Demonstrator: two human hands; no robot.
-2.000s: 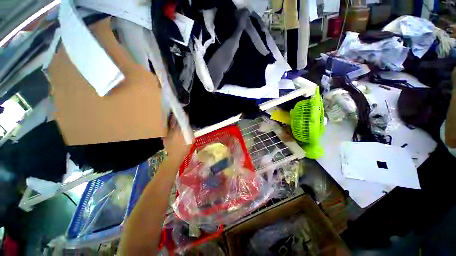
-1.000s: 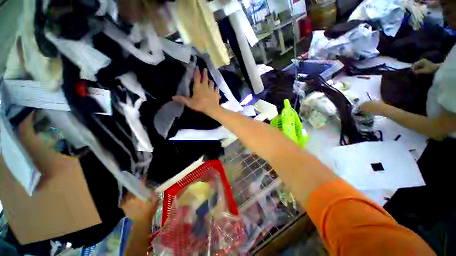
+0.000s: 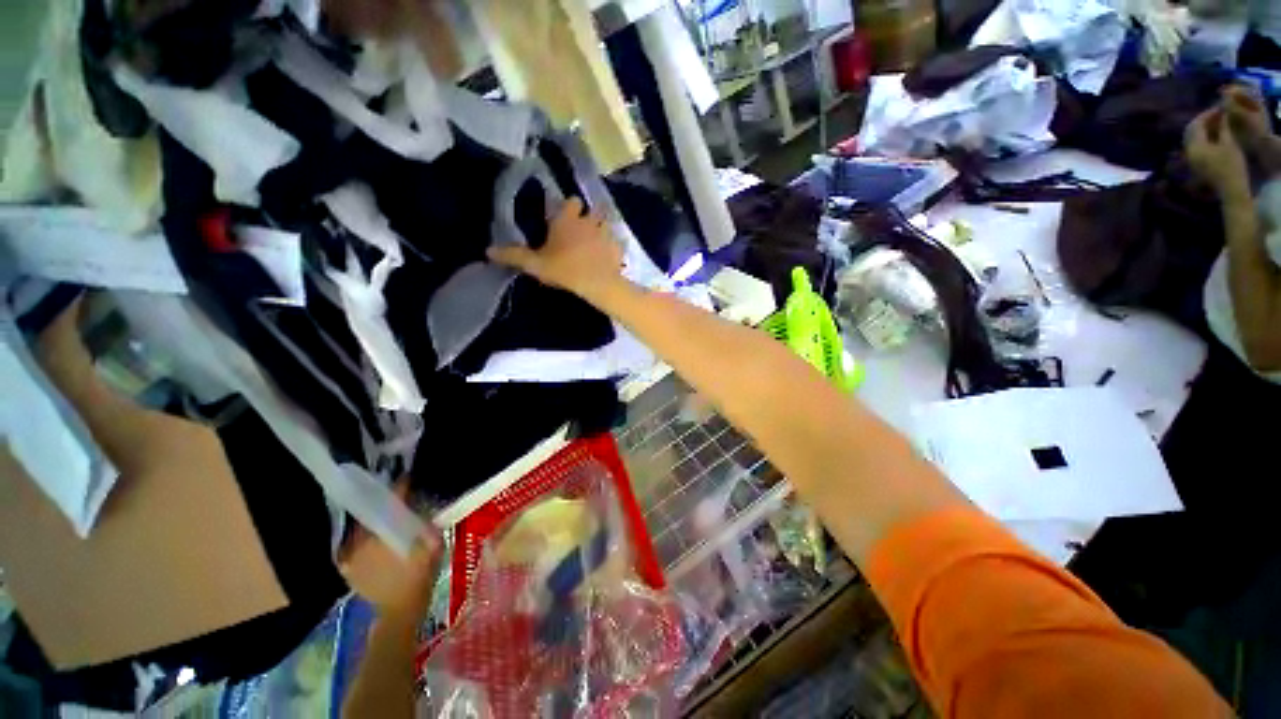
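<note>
Black cut fabric pieces (image 3: 527, 326) with grey and white strips hang and lie on the rack. My right hand (image 3: 573, 253) reaches from the right onto a grey piece among them; its fingertips are partly hidden, so I cannot tell whether it grips. My left hand (image 3: 389, 559) is low at the centre left, at the lower end of a long whitish strip (image 3: 267, 382); its fingers are blurred. A tan-brown sheet (image 3: 134, 527) hangs at the left, with a folded white strip (image 3: 54, 436) over it.
Below are a red plastic basket (image 3: 485, 541) with a clear bag (image 3: 562, 618), and a wire rack (image 3: 695, 471). A green fan (image 3: 812, 330) stands at the table edge. A white sheet with a dark square (image 3: 1047, 450) lies on the table. Another person's hands (image 3: 1229, 141) are at upper right.
My right hand has come from outside the picture onto the black and grey pieces, and its fingers are now more curled. The view has turned right. The other person's hands have moved up.
</note>
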